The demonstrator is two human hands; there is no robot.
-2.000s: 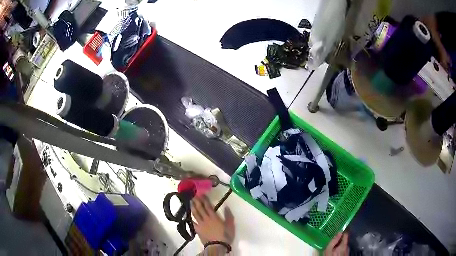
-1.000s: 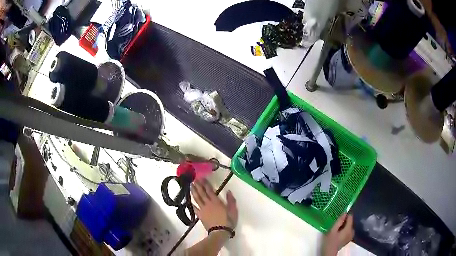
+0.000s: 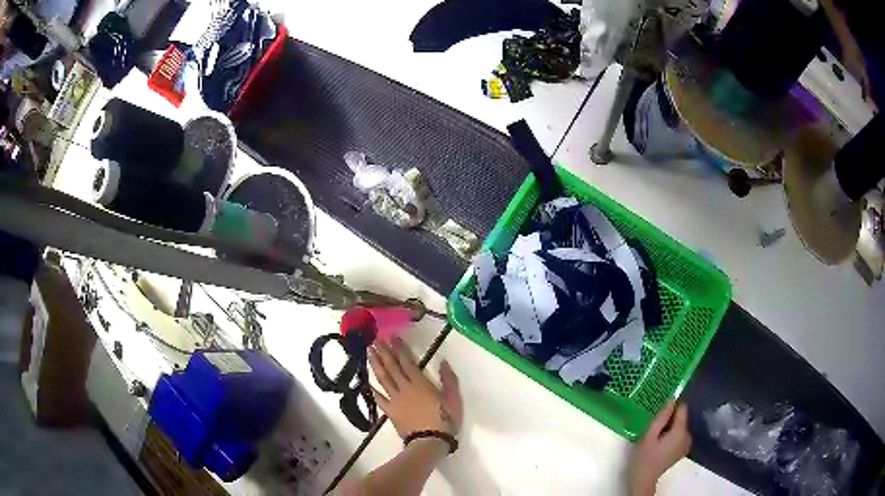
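A green plastic basket (image 3: 689,363) holds a heap of navy and white cut strips (image 3: 568,291), with one dark strip over its far corner. My right hand (image 3: 663,444) grips the basket's near right corner, fingers curled at the rim. My left hand (image 3: 414,395) lies on the white table with fingers spread, holding nothing. Black-handled scissors (image 3: 340,373) lie just left of it, and a pink object (image 3: 380,325) is at its fingertips. The scissors' blades cannot be made out.
A dark mesh trough (image 3: 388,116) runs diagonally under the basket, with clear plastic scraps (image 3: 393,192) in it. Thread cones (image 3: 136,140) stand left and at upper right. A blue box (image 3: 218,412) is lower left, a red basket (image 3: 260,82) upper left. A person's arm shows at upper right.
The whole view has shifted, so table, basket and hands all sit higher in the picture. More of both forearms shows. My right hand keeps its place at the basket's corner.
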